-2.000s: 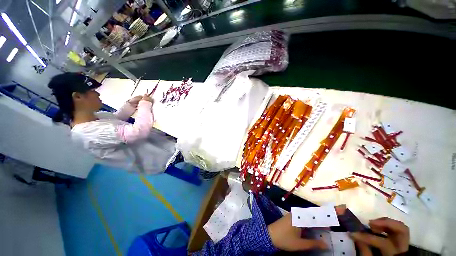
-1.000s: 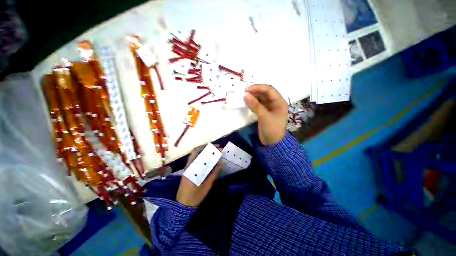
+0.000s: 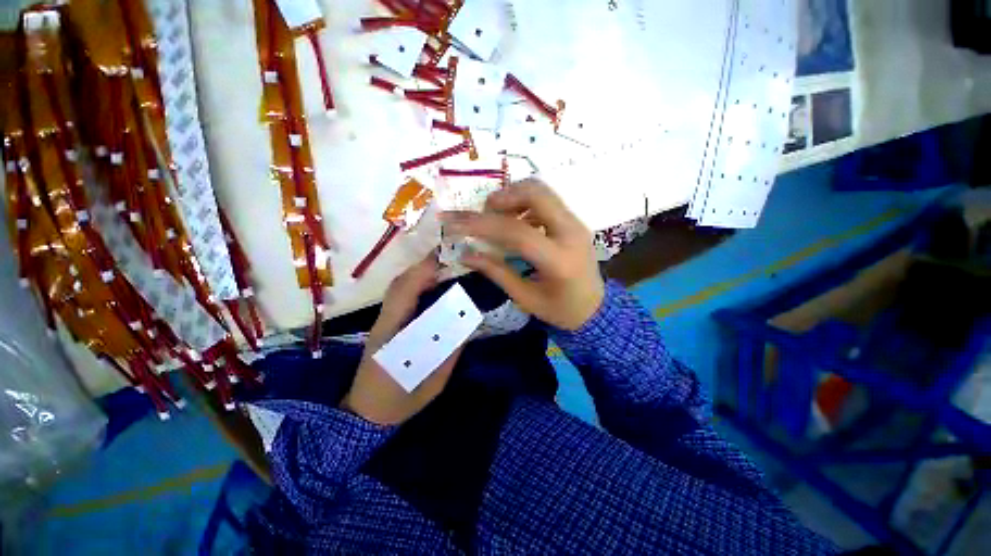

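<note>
My left hand [image 3: 397,364] holds a small white dotted card [image 3: 430,338] with a few black dots, low in front of me near the bench edge. My right hand [image 3: 535,252] is just above and right of it, with its fingertips bent together at a small pale piece [image 3: 454,241]; the piece is too blurred to name. A single orange flex circuit [image 3: 409,203] with a dark red lead lies on the bench just beyond the hands. The left fingertips are partly hidden near the right hand.
Long orange flex strips [image 3: 114,141] and a printed-liner tape [image 3: 196,152] lie at left. Another strip [image 3: 287,152] lies beside them. Loose red-lead pieces [image 3: 435,92] with white cards lie beyond the hands. Dotted sheets [image 3: 750,119] and an instruction sheet [image 3: 831,114] are at right; a blue rack [image 3: 750,375] stands below.
The view has turned from a person at the bench down to my own work. In the last second my right hand has come from over the bench to beside my left hand.
</note>
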